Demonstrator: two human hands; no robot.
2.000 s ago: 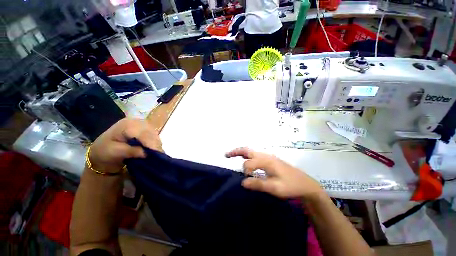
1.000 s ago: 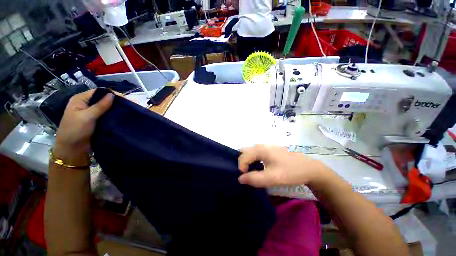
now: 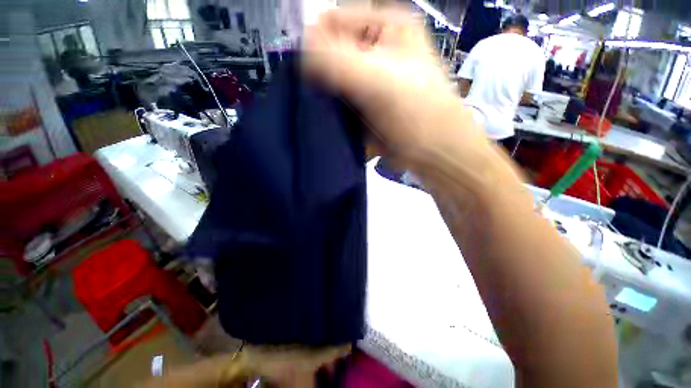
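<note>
A dark navy cloth [image 3: 295, 220] hangs in front of me, left of centre, above the white sewing table [image 3: 424, 273]. My right hand [image 3: 367, 49] is raised at the top centre, blurred, and is closed on the cloth's upper end. My left hand [image 3: 299, 365] is low at the bottom edge, blurred and partly hidden by the cloth's lower end; its grip cannot be made out. The white sewing machine [image 3: 659, 276] is at the right, partly behind my right forearm and cut off by the edge. Its needle area is hidden.
A neighbouring machine [image 3: 178, 132] stands on the left table. A red plastic item [image 3: 125, 284] is on the floor at left. A green-handled tool [image 3: 576, 170] stands at the machine. A person in a white shirt [image 3: 504, 79] is beyond it. Magenta cloth [image 3: 375, 373] shows at the bottom.
The view has swung up and left. My right hand has risen to the top with the cloth, which now hangs down. My left hand has dropped from the cloth's upper corner to the bottom.
</note>
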